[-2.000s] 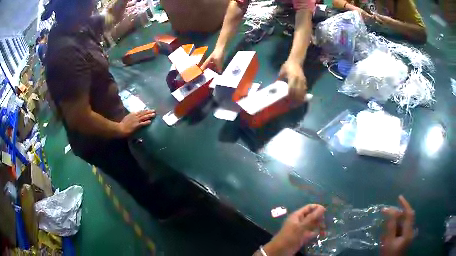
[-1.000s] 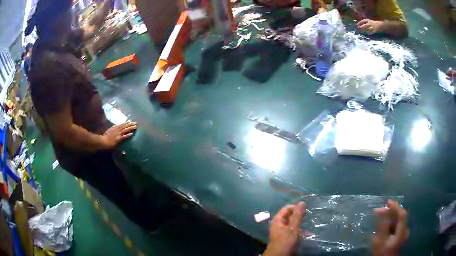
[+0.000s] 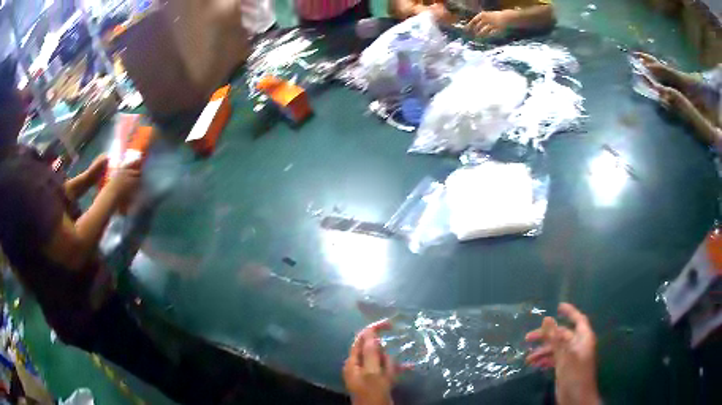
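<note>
A clear, crinkled poly bag (image 3: 455,348) lies on the dark green table near its front edge, between my hands. My left hand (image 3: 370,365) is at the bag's left edge, its fingers bent and blurred; whether it grips the film cannot be told. My right hand (image 3: 566,352) is at the bag's right side with its fingers spread apart. No box shows in the bag. A whitish stack of new bags (image 3: 491,200) lies in an open clear outer bag beyond my hands.
White cords (image 3: 546,95) and bulging clear bags of white parts (image 3: 471,103) lie farther back. Orange-white boxes (image 3: 210,120) lie at the far left. Bagged boxes (image 3: 697,285) stand at the right edge. A person (image 3: 47,213) at left handles a box. Other people's hands show at the back and right.
The view has swung right, bringing the boxes at the right edge into view. Another worker's group of boxes is gone from mid-table. The person at left has picked up a box. My right fingers are spread wider.
</note>
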